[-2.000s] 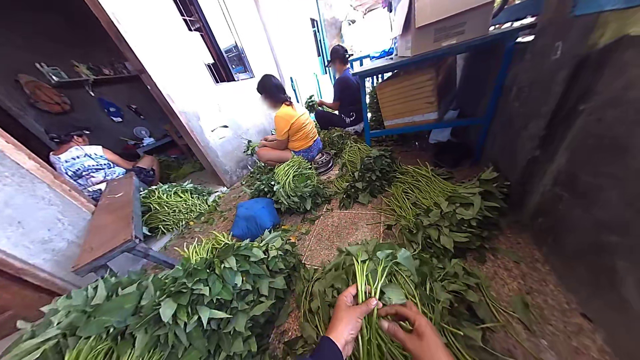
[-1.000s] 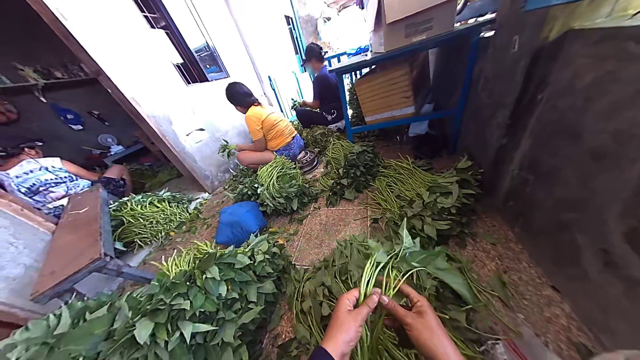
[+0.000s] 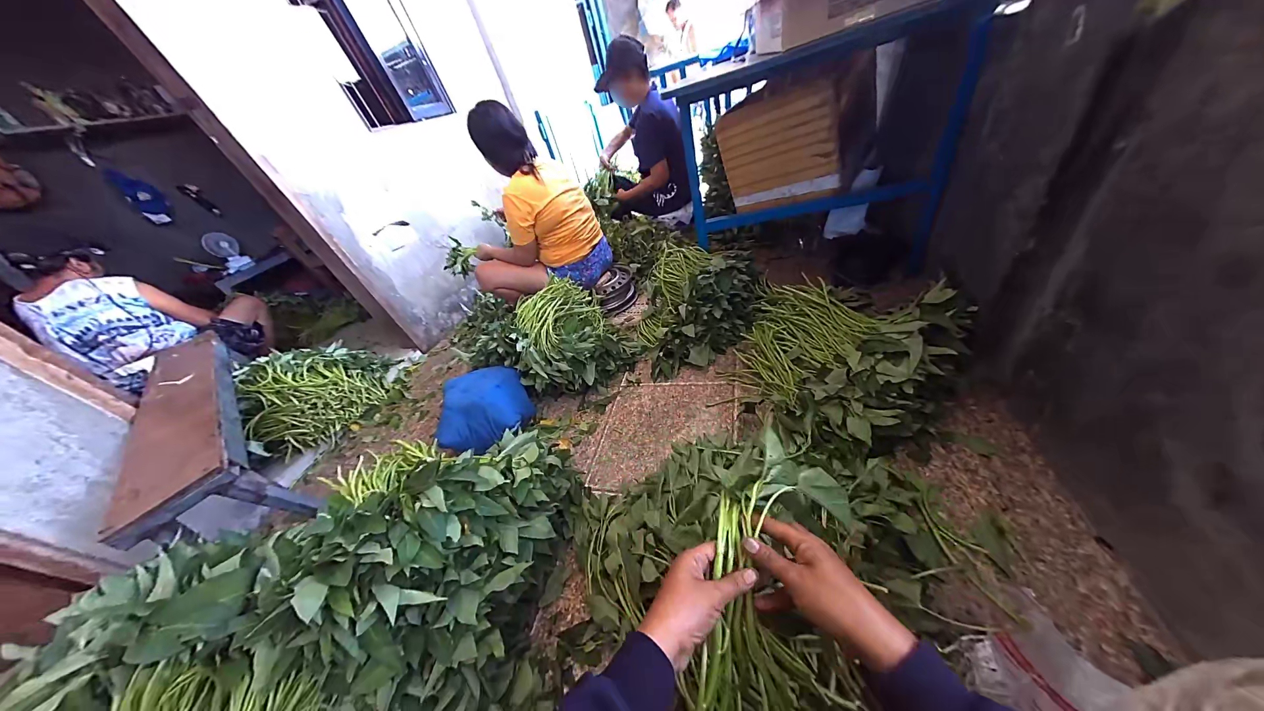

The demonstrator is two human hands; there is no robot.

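Observation:
A small bunch of leafy green stems stands upright between my two hands, low in the head view. My left hand closes on the stems from the left, thumb across them. My right hand grips the same bunch from the right, thumb and fingers near the stems. Beneath and around both hands lies a loose heap of leafy greens. To the left is a large pile of stacked greens, and ahead on the right another pile with stems showing.
A blue cloth bundle lies ahead on the tiled floor. A wooden bench stands left, a blue-framed table at the back right. Several people sit farther off: one in yellow, one in dark blue, one at left.
The view has shifted somewhat. Both hands stay together on stems in front of me. The person in yellow still holds greens.

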